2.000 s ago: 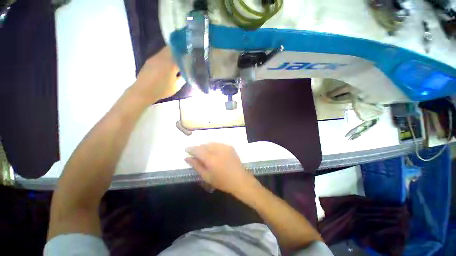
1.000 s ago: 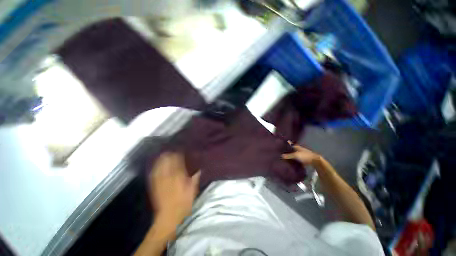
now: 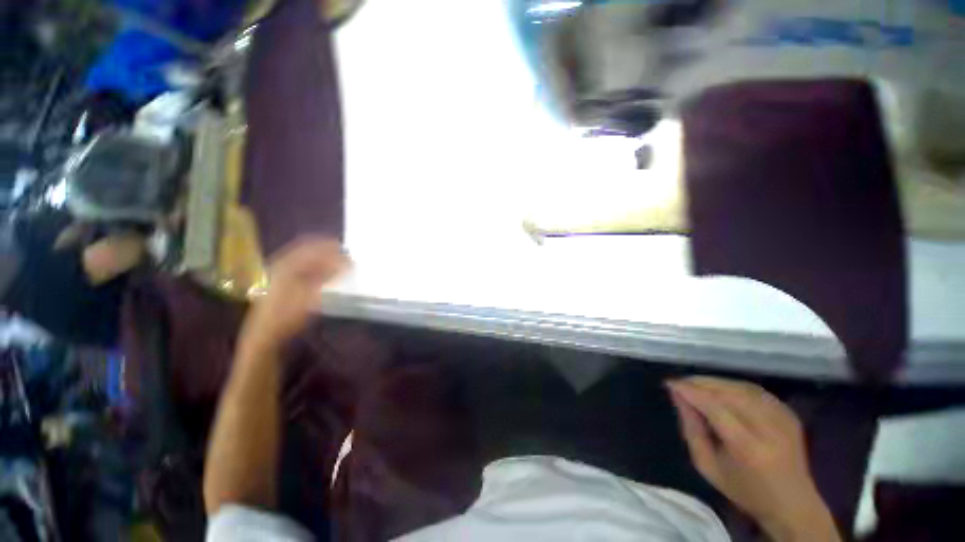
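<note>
A long dark maroon panel (image 3: 294, 127) lies at the left end of the white table. My left hand (image 3: 305, 277) is at its lower end by the front edge, blurred; whether its fingers grip the cloth cannot be told. My right hand (image 3: 746, 439) is below the table's front edge at the right, fingers bent and slightly apart, with nothing visible in it. A maroon panel with a scooped lower edge (image 3: 794, 191) lies flat right of the needle area. The sewing machine head (image 3: 783, 42) is at the top right, its needle lost in glare and blur.
Dark maroon cloth (image 3: 413, 423) hangs below the table edge over the lap. The grey measuring strip (image 3: 550, 326) runs along the front edge. At the far left are more maroon cloth (image 3: 190, 328), blurred clutter and another person's hand (image 3: 111, 256).
The view has swung from the right side back to the left. My left hand has moved from the lap cloth to the long panel. My right hand has left the lap cloth's far end.
</note>
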